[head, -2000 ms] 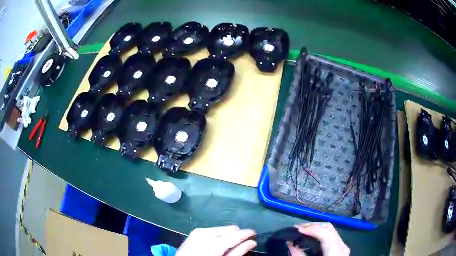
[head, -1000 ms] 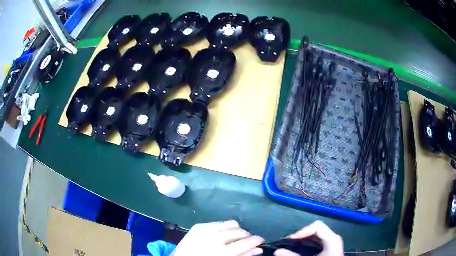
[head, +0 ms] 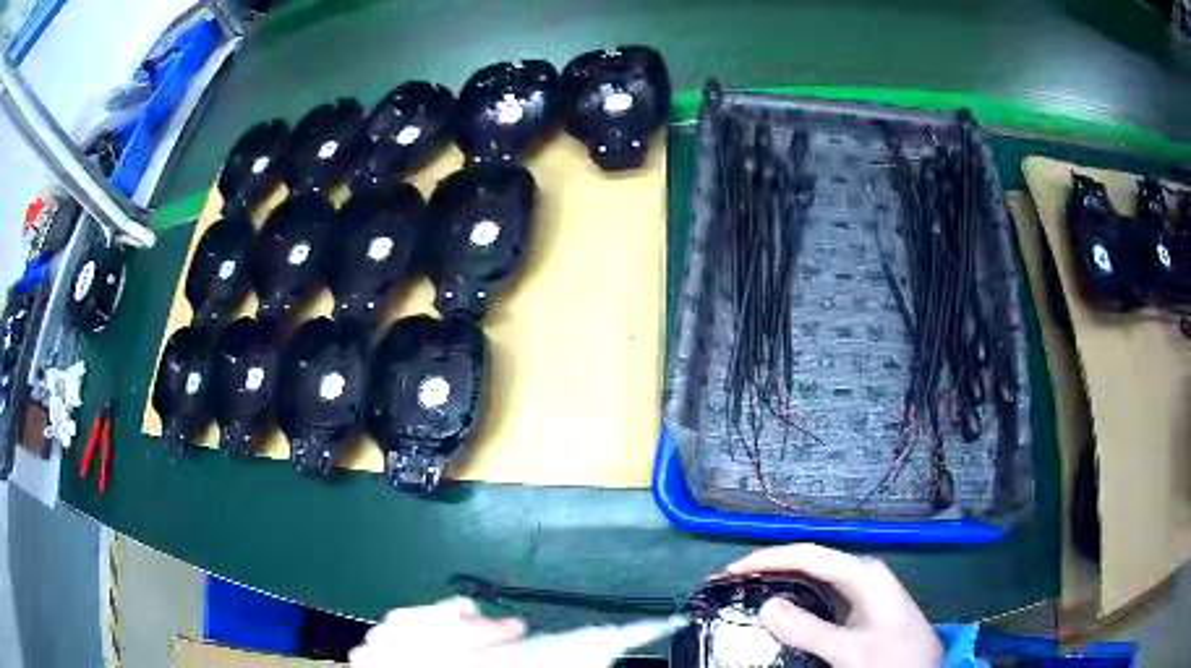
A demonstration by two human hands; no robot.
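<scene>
My right hand (head: pixel 856 611) holds a black ear cup shell (head: pixel 705 599) at the bottom edge of the picture, its thumb on the shell's inner side. A thin black microphone boom (head: pixel 575 599) extends left from the shell's top. My left hand (head: pixel 438 636) is low in the picture and partly cut off. It holds a blurred white squeeze bottle (head: pixel 594 643), whose nozzle points right and reaches the shell's hinge end. Whether the nozzle touches the shell is unclear. The shell's lower part is cut off by the picture's edge.
Rows of black shells (head: pixel 432 392) lie on a cardboard sheet (head: pixel 594 326) at left. A blue-rimmed tray (head: pixel 836 527) with grey lining holds loose booms. More ear cups (head: pixel 1101 248) lie on cardboard (head: pixel 1136 431) at right. Red-handled pliers (head: pixel 98 453) lie far left.
The white bottle has left the bench and is in my left hand, at the shell. The shell now shows its inner side, with the boom pointing left. The view has shifted and turned.
</scene>
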